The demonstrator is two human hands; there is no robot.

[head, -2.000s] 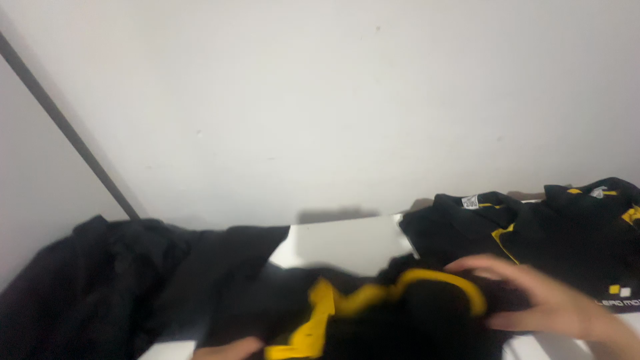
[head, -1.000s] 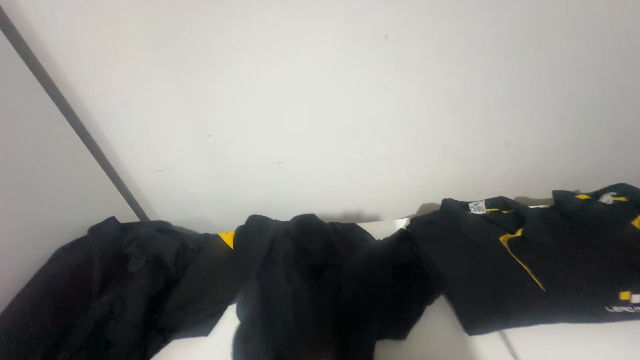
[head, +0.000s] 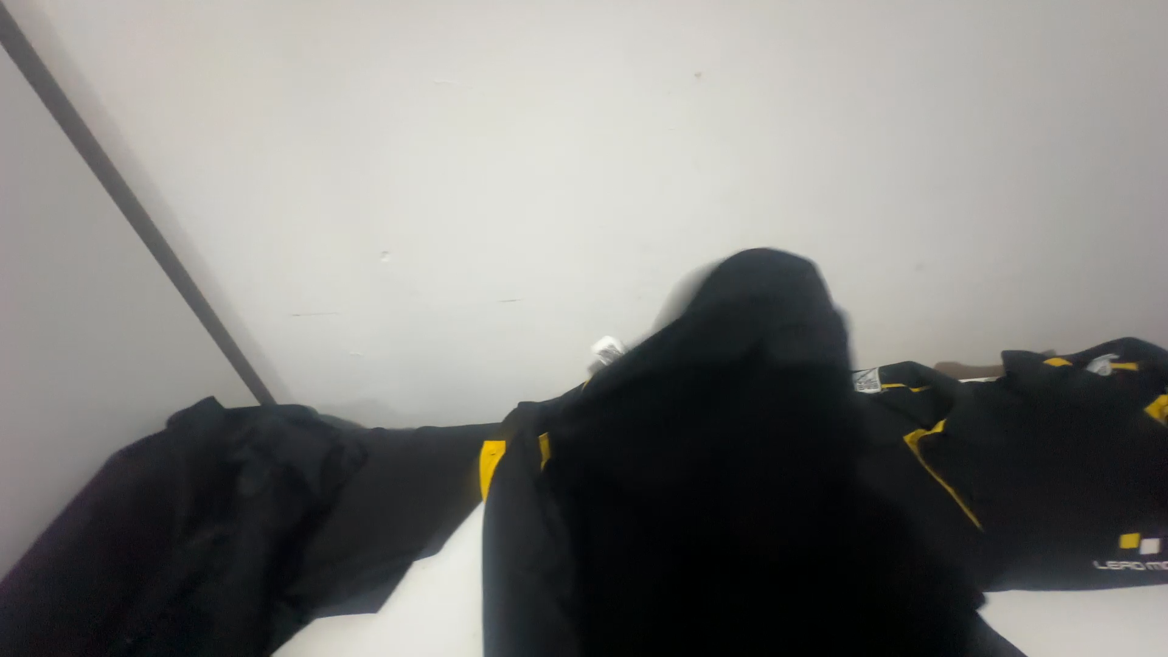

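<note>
A black garment with small yellow trim is raised in the middle of the view, its upper part bunched into a peak against the wall. A white tag sticks out at its upper left edge. Neither of my hands shows; whether they are behind or under this cloth cannot be told. Left of it lies a dark garment, whose dark cloth reaches toward a yellow patch beside the raised one. To the right, a black polo shirt with yellow placket trim lies flat, with a printed logo at its lower front.
The garments lie on a white table set against a pale wall. A dark strip runs diagonally down the wall at the left. Another collar with yellow trim and a tag is at the far right.
Two seconds ago both hands were on the black and yellow garment in the middle; now they are out of sight. Since one second ago the middle garment has risen higher against the wall.
</note>
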